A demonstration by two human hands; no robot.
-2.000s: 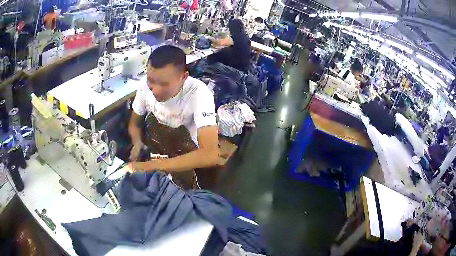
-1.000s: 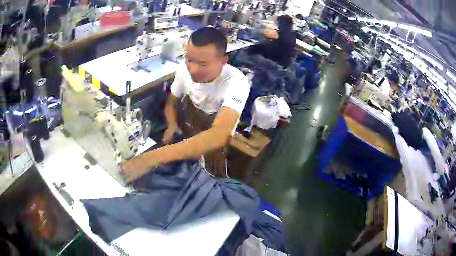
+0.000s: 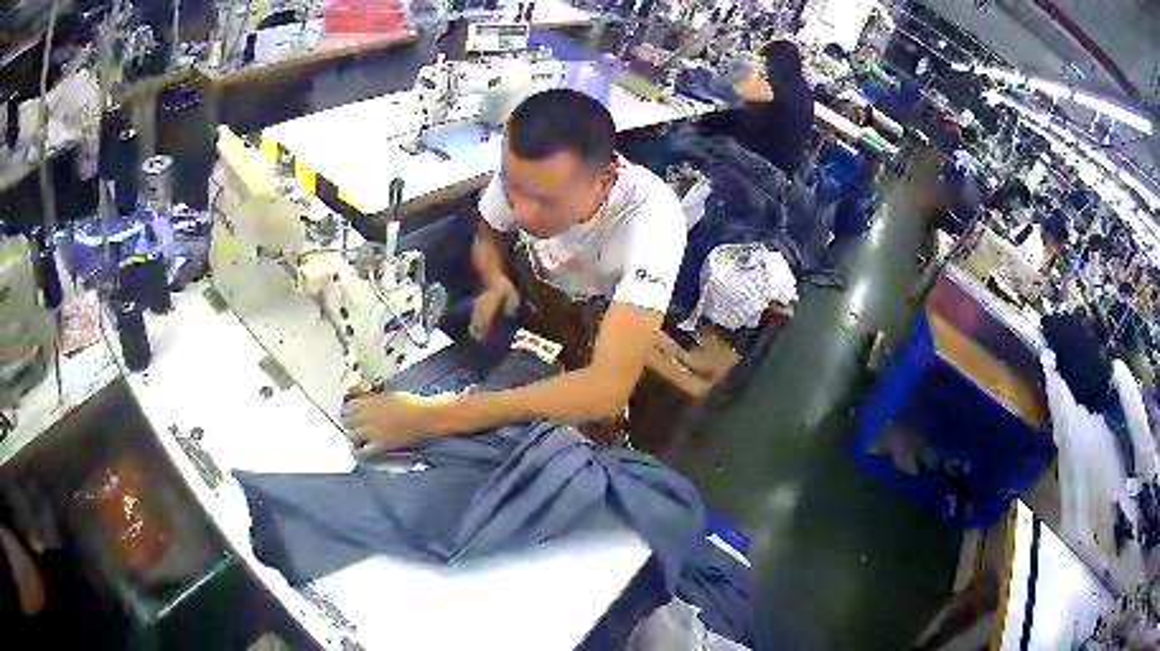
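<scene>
Neither of my hands shows. Nearest in front of me, a slate-blue garment piece [image 3: 509, 502] lies in folds over the white sewing table [image 3: 496, 598] and hangs off its right side, with pale cloth [image 3: 668, 630] below. A person in a white T-shirt [image 3: 655, 242] sits across the table. One of their hands [image 3: 382, 420] presses the cloth beside the needle area; their other hand [image 3: 494, 312] is near their body by the cloth. The cream sewing machine [image 3: 363, 299] stands at the left. Its needle is too small to make out.
Dark thread cones [image 3: 131, 333] stand left of the machine. Small dark tools [image 3: 193, 452] lie at the table's left edge. A second machine table [image 3: 369, 140] is behind. A green aisle [image 3: 814, 471] runs at the right, beside a blue-sided bin [image 3: 954, 432]. Another person in black [image 3: 782, 108] is farther back.
The view has swung left, so the scene sits farther right. The person's near hand moved from the cloth to the needle area and stays there. The blue cloth is spread flatter across the table.
</scene>
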